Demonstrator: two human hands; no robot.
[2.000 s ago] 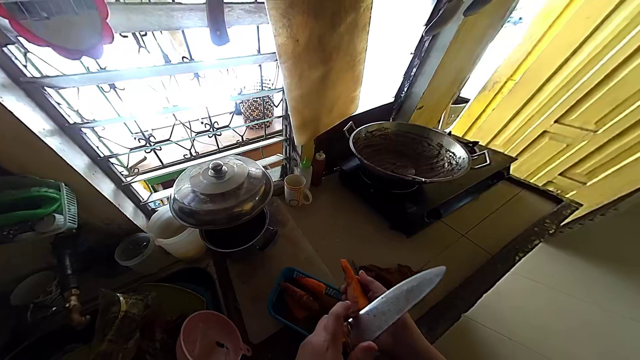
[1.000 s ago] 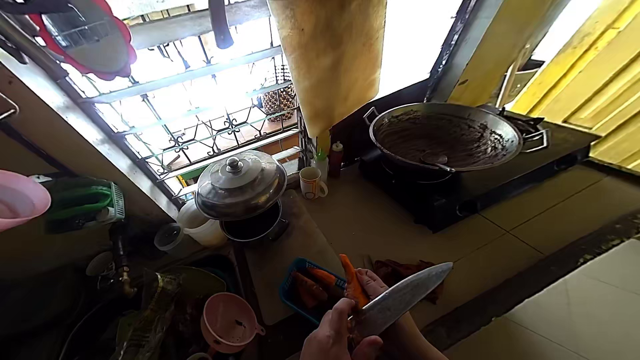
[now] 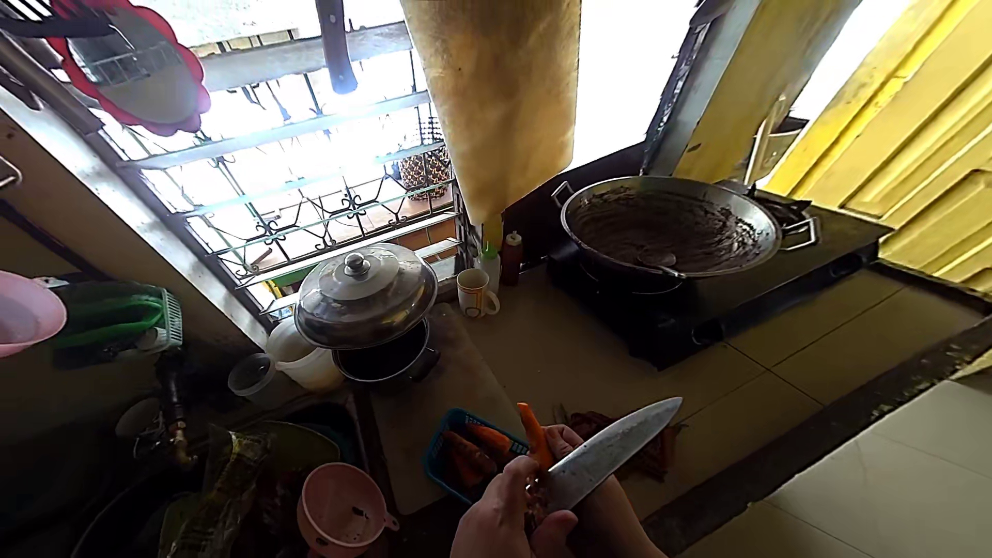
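Observation:
My left hand (image 3: 500, 515) is closed around the handle of a kitchen knife (image 3: 612, 453), its broad blade pointing up and to the right. Just behind the blade, my right hand (image 3: 570, 442) grips a bright orange carrot (image 3: 535, 434), which stands nearly upright; its lower part is hidden by the fingers and knife. More carrots (image 3: 469, 457), darker and dirt-stained, lie in a blue plastic basket (image 3: 435, 434) left of my hands. A heap of dark reddish peelings (image 3: 659, 457) rests on the tiled counter, partly behind the blade.
A large metal wok (image 3: 670, 225) with dark residue and a ladle sits on a black gas stove (image 3: 697, 310). A lidded pot (image 3: 368, 298) stands on a board (image 3: 465, 372) near a mug (image 3: 474, 293). Lower left are a pink plastic strainer (image 3: 341, 504) and a cluttered sink.
The view has shifted, bringing a pink bowl in at the left edge. Both hands keep their hold on the knife and carrot throughout.

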